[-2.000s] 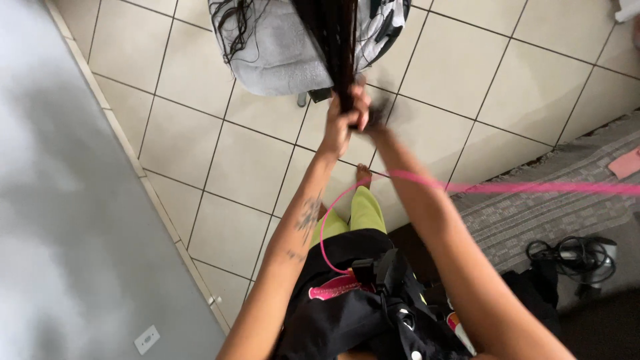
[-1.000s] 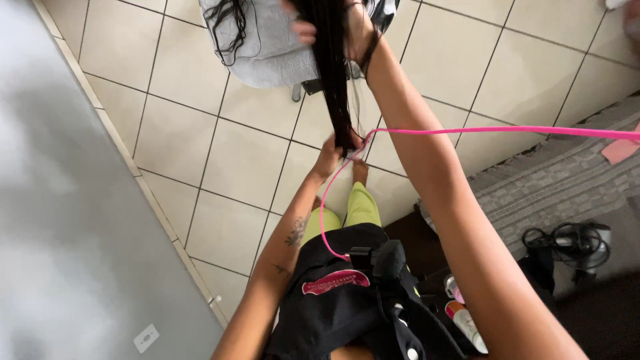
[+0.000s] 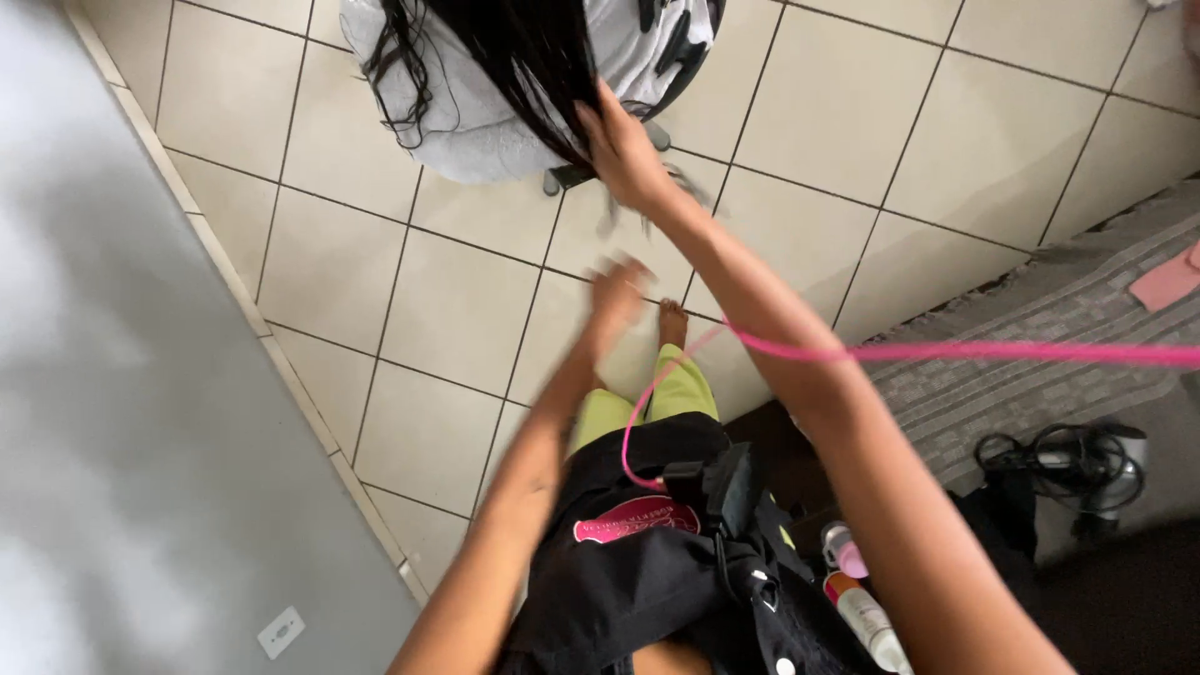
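Long dark hair (image 3: 525, 56) hangs from the top edge over a grey towel (image 3: 469, 141) that covers a seat or a seated person. My right hand (image 3: 623, 150) is at the right side of the hair's lower part, fingers around strands, with loose ends fanning out beyond it, blurred. Lower down, my left hand (image 3: 619, 291) is blurred by motion, apart from the hair; its fingers cannot be made out clearly. A pink cord (image 3: 937, 352) crosses over my right forearm and curves down to a black device on my black apron (image 3: 619, 581).
A grey wall (image 3: 187, 375) with a socket plate (image 3: 281, 632) runs along the left of the tiled floor (image 3: 450, 309). At the right are a grey woven cover (image 3: 984, 337), a hair dryer with coiled cable (image 3: 1111, 469), a pink item (image 3: 1167, 281) and bottles (image 3: 867, 619).
My left hand has come away from the hair's ends, where it was a second ago. The strands are now spread at my right hand rather than drawn down in a narrow bunch.
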